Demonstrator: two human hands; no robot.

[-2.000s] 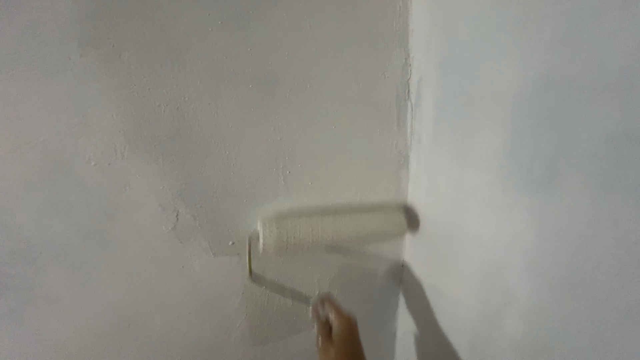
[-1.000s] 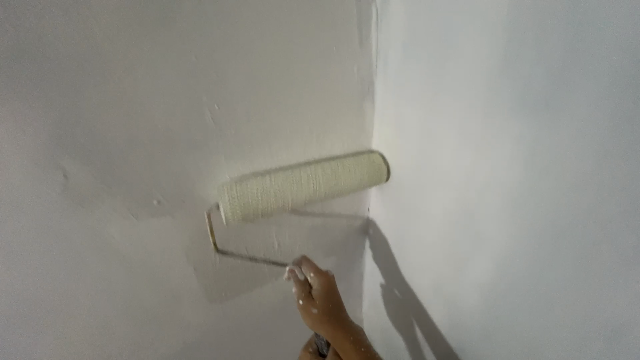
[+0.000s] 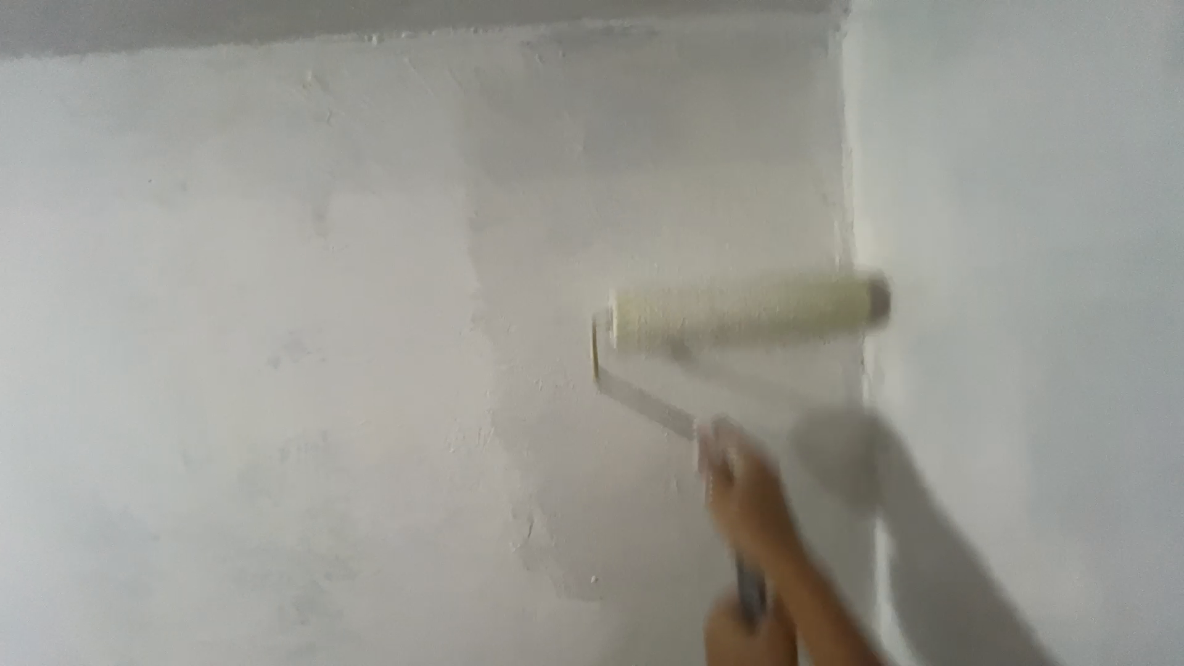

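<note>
A paint roller with a pale, paint-loaded cover (image 3: pixel 749 310) lies almost level on the left wall, blurred, its dark right end at the inside corner. Its bent metal frame (image 3: pixel 643 404) comes down from the cover's left end to the handle. My right hand (image 3: pixel 747 495) is closed around the upper part of the handle, and its forearm runs down to the right. Below it, my left hand (image 3: pixel 751 634) grips the dark lower handle (image 3: pixel 750 587) at the bottom edge of the view. A darker, damp-looking band of paint (image 3: pixel 527 277) surrounds the roller on the wall.
The right wall (image 3: pixel 1036 277) meets the painted wall at a vertical corner and carries a shadow of the arm (image 3: pixel 934 546). A grey ceiling strip (image 3: pixel 370 18) crosses the top. The paler left wall (image 3: pixel 231 370) has small bumps and grey patches.
The view has shifted widely, and the ceiling edge now shows at the top. The roller remains by the corner, in my grip. My left hand shows more than it did a second ago.
</note>
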